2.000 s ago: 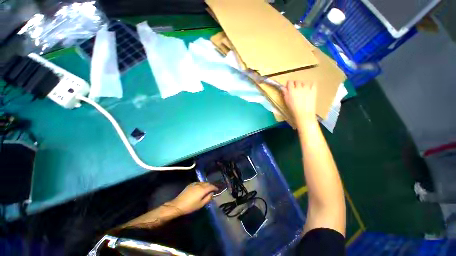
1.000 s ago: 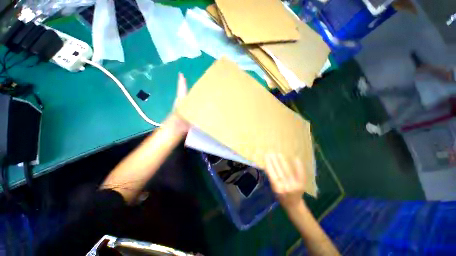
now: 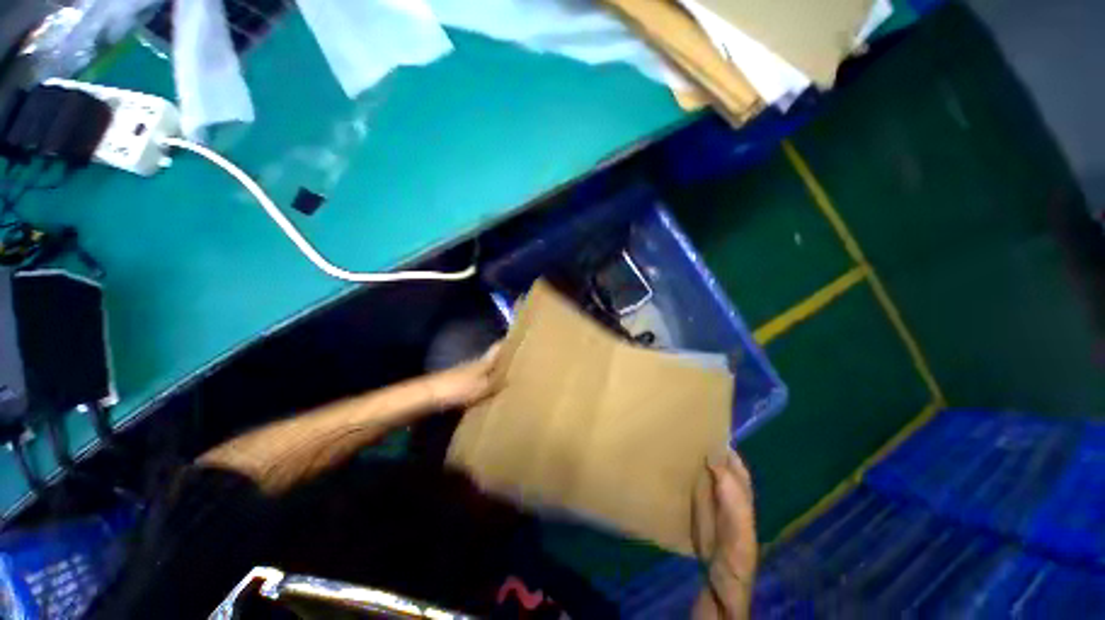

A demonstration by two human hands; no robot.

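A tan cardboard pad (image 3: 594, 424) is held tilted over the near part of a blue basket (image 3: 715, 285). A thin white sheet edge shows behind its upper right side. My left hand (image 3: 475, 378) grips the pad's left edge. My right hand (image 3: 725, 503) grips its lower right edge. In the basket a dark unit (image 3: 624, 285) with a pale edge and some black cable show past the pad. The rest of the basket's content is hidden by the pad.
The green bench (image 3: 400, 182) holds a white power strip (image 3: 136, 133) with black adapters, a white cord, a small dark square (image 3: 308, 200), thin white sheets and stacked cardboard (image 3: 715, 61). Dark units (image 3: 63, 339) stand at left. Blue baskets (image 3: 994, 484) lie at lower right.
My right hand has left the cardboard stack. Both hands now hold a cardboard pad, lowered towards the basket since one second ago. The view has shifted.
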